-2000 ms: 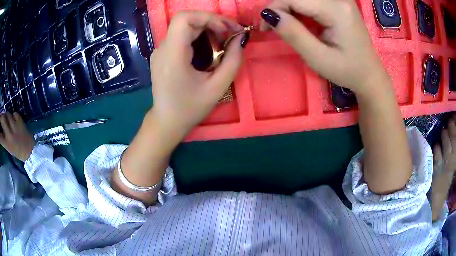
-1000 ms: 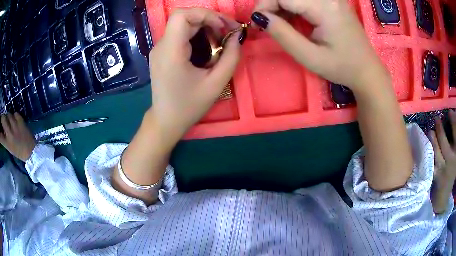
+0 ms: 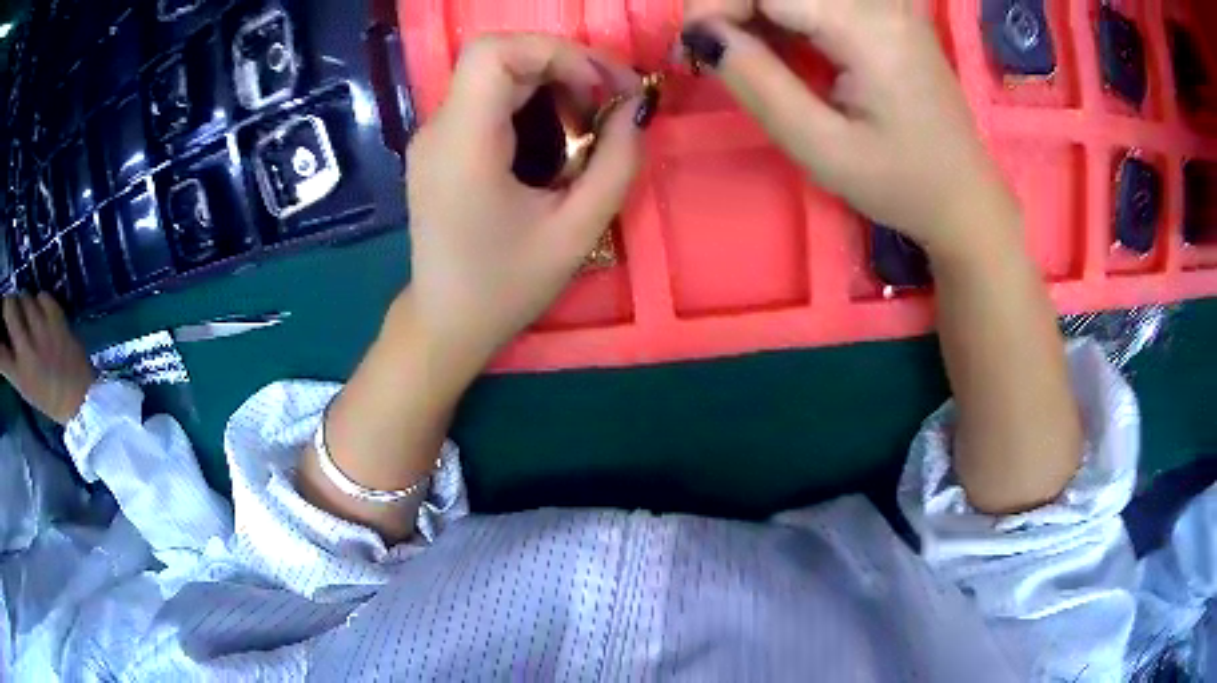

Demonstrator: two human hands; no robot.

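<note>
My left hand [image 3: 514,200] grips a watch body [image 3: 541,138], dark with a gold-coloured edge, above the red tray [image 3: 650,274]. A short gold metal strap piece [image 3: 627,100] shows at my left thumb and fingertips. My right hand [image 3: 854,120] is just right of it, with thumb and finger pinched together. Its fingertips are blurred, so I cannot tell whether they hold a small part. Another gold strap piece [image 3: 599,254] lies in a tray pocket, partly hidden by my left hand.
More watch bodies [image 3: 1137,203] sit in red tray pockets at the right. A glossy black tray [image 3: 100,247] with silver-outlined housings [image 3: 296,166] is at the upper left. A printed label [image 3: 142,358] lies on the green bench [image 3: 641,434]. Another person's hand [image 3: 44,358] is at the left edge.
Both hands keep nearly the same pose, the right fingertips shifting slightly. The other person's hand at the right edge has gone out of view. The red tray appears slightly shifted.
</note>
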